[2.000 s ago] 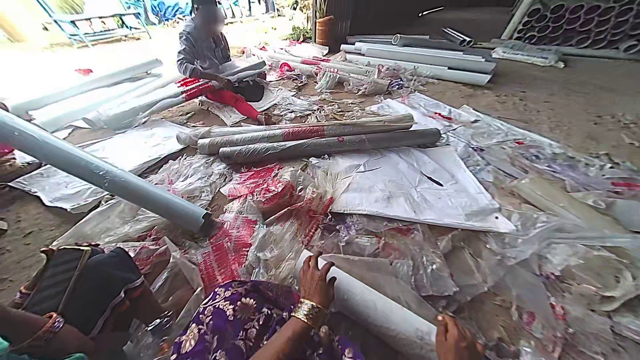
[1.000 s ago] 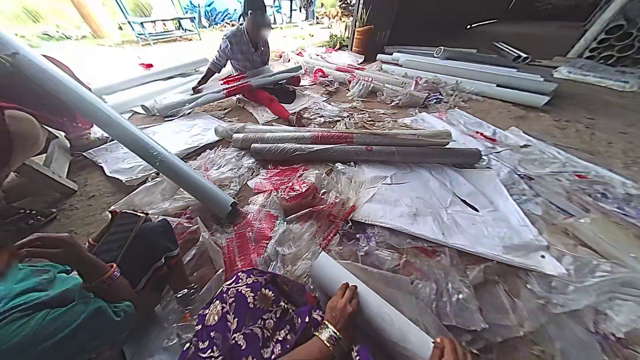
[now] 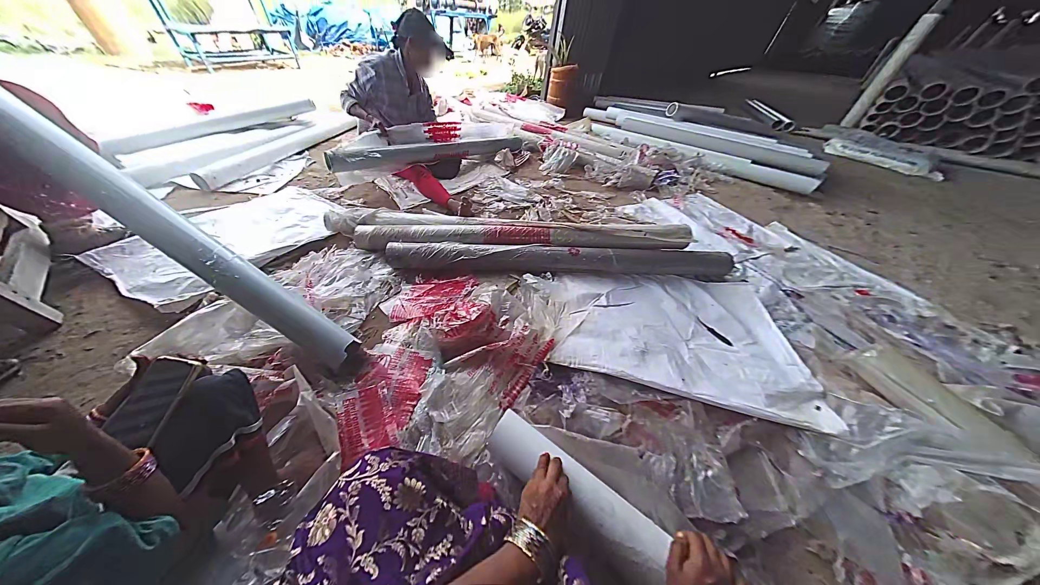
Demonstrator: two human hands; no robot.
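A light grey-white roll or pipe (image 3: 597, 496) lies slanting across the bottom centre, over the lap in purple patterned cloth (image 3: 398, 520). My left hand (image 3: 543, 491), with bangles at the wrist, rests on its left side, fingers curled over the surface. At the bottom edge my right hand (image 3: 697, 559) touches the roll's right side with bent fingers. The roll's lower end is out of view. Crumpled clear plastic film (image 3: 650, 447) and red-printed film (image 3: 386, 398) lie around it.
Wrapped rolls (image 3: 561, 260) lie ahead beside a white sheet (image 3: 682, 341). A long grey pipe (image 3: 219, 252) slants down from the left. A co-worker's arm (image 3: 138, 479) is at lower left; another person (image 3: 394, 89) sits farther back. Stacked pipes (image 3: 715, 146) lie at right.
The seated person at the back has shifted the rolls in front of them. The view has moved left. Both my hands remain at the light roll.
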